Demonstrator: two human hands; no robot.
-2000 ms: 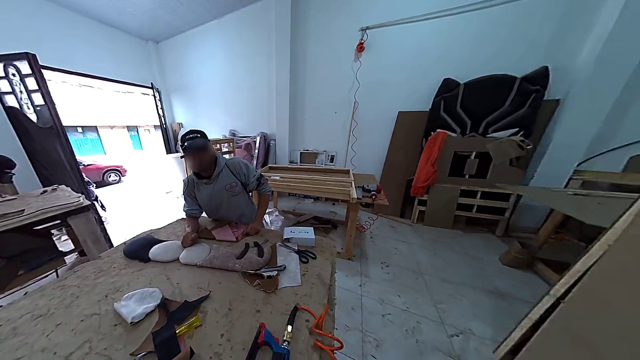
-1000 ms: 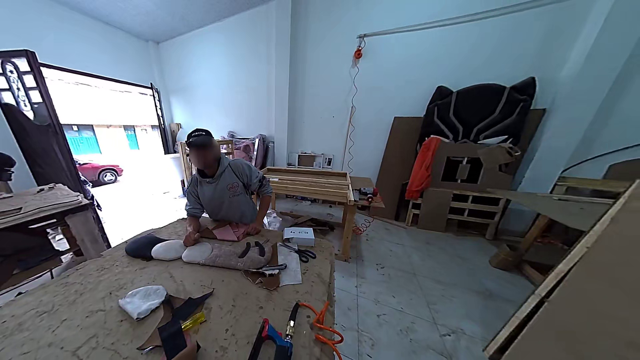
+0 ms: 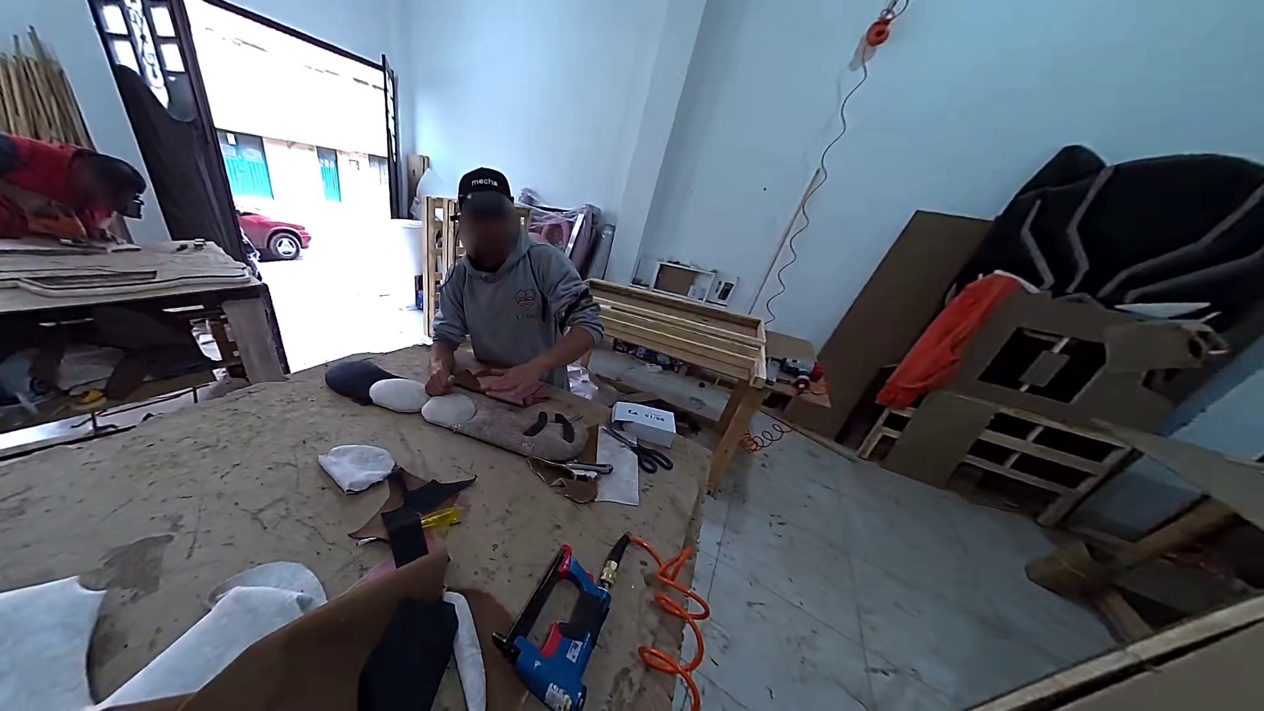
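Note:
Neither my left hand nor my right hand is in view. At the near edge of the worktable, a brown fabric piece (image 3: 296,642) lies against a black fabric piece (image 3: 410,652), with white padding pieces (image 3: 222,632) beside them. To their right rests a blue pneumatic staple gun (image 3: 563,632) joined to an orange coiled air hose (image 3: 681,612). Dark and brown scraps lie around a yellow-handled tool (image 3: 439,517), below a small white padding piece (image 3: 356,466). Whether my hands touch any of this is hidden.
Across the table, a co-worker (image 3: 513,306) has both hands on fabric behind a long padded piece (image 3: 513,430). Black-handled scissors (image 3: 642,452) lie by a white box (image 3: 644,423). Another person (image 3: 59,193) bends over a left bench (image 3: 128,272). A wooden frame (image 3: 681,336) stands behind.
The view has shifted, now taking in more of the left side. Large brown, black and white pieces now show at the near edge. The co-worker's hands remain at the padded piece.

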